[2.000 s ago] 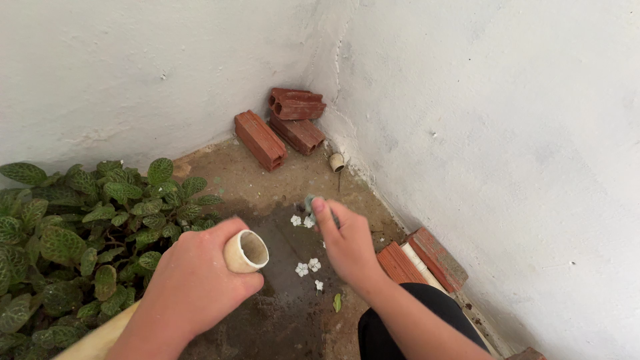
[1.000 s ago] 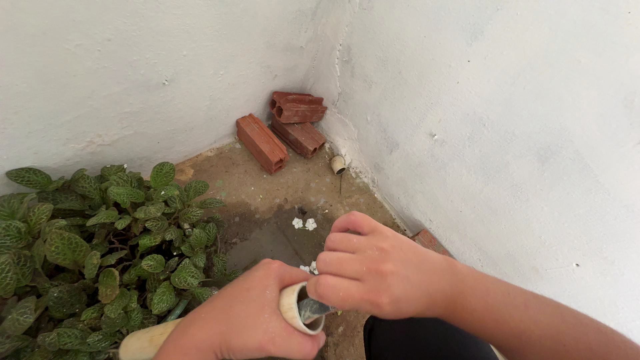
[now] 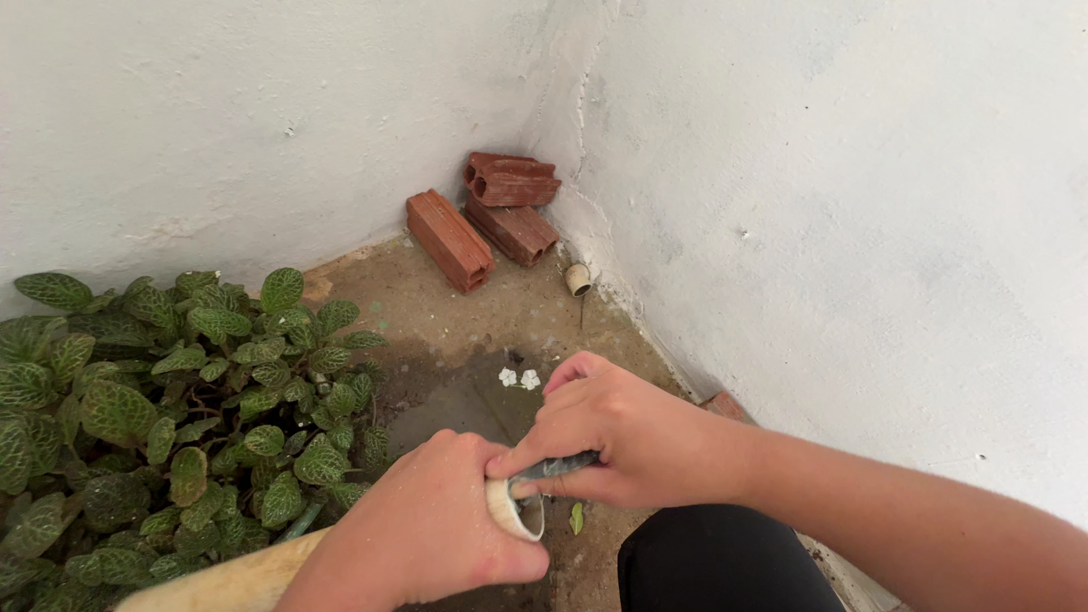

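Note:
My left hand (image 3: 433,518) is wrapped around a cream plastic pipe (image 3: 229,578) near its open end, which faces right. The rest of the pipe runs down to the lower left. My right hand (image 3: 612,433) pinches a grey, flat piece (image 3: 557,466), perhaps sandpaper or cloth, with its fingertips at the pipe's mouth. Part of that piece and a fingertip are inside the rim. Beyond my hands, white flowers (image 3: 519,378) lie on the wet concrete floor (image 3: 442,408).
Hollow red clay bricks (image 3: 450,242) lie in the corner of the white walls (image 3: 807,212). A short pipe elbow (image 3: 578,279) sits at the right wall's foot. Leafy plants (image 3: 212,399) fill the left. A brick (image 3: 725,408) is partly behind my right forearm. My dark-clad knee (image 3: 722,561) is below.
Two seconds ago my right hand was apart from the pipe; now it is at the pipe's mouth with the grey piece. My left hand still holds the pipe, whose open end has turned rightward.

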